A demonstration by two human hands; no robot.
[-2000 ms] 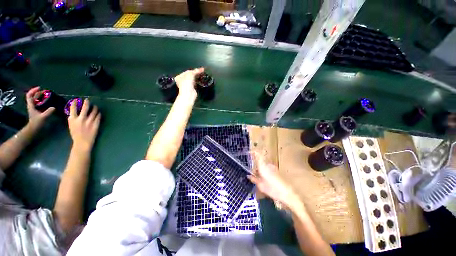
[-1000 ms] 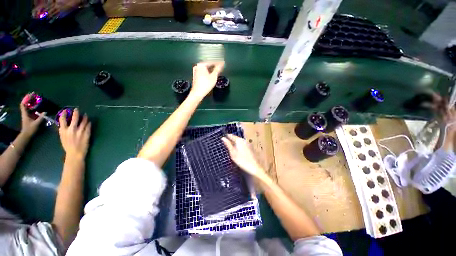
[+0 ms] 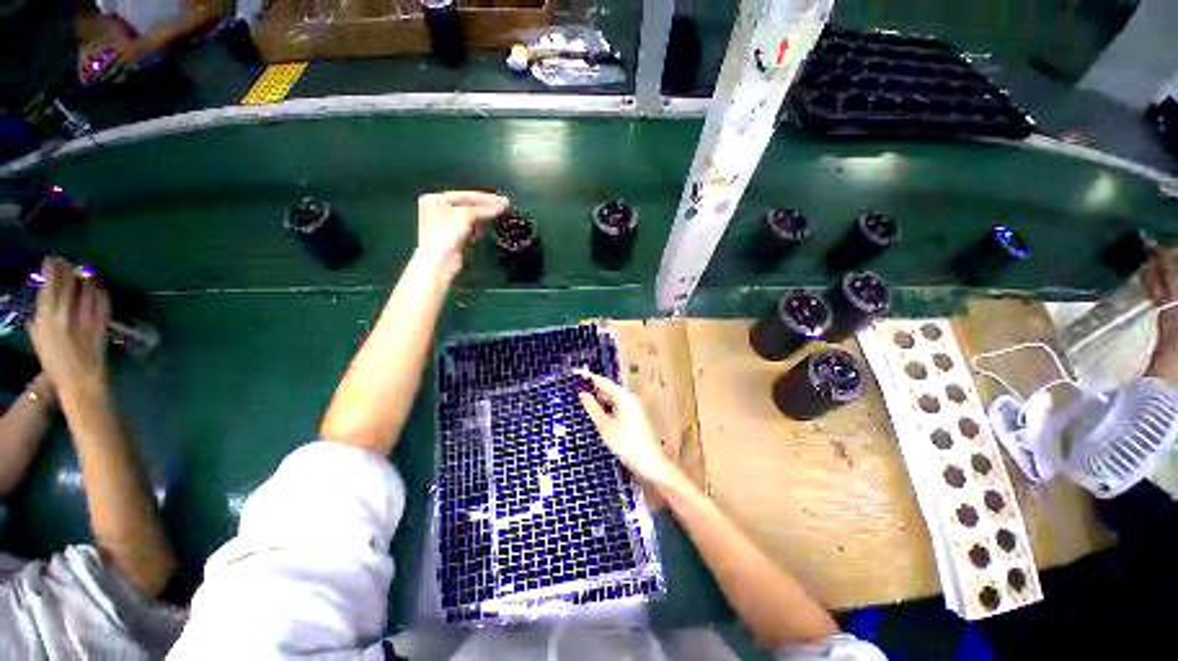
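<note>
My left hand reaches over the green belt beside the open top of a black cylinder unit; its fingertips are close to the top, and whether they hold a pad cannot be told. My right hand is at the upper right part of the gridded pad sheet, fingertips at its surface; a pad between them cannot be made out. The sheet lies on stacked pad sheets. Another cylinder unit stands upright just right of the first.
More cylinders stand on the belt and three on the cardboard. A white parts tray and small fan are at the right. A white post rises ahead. A neighbour's hand is at the left.
The cylinders on the belt have shifted right in the picture. My left hand has moved left to another cylinder's top. The upper pad sheet now lies straighter on the stack.
</note>
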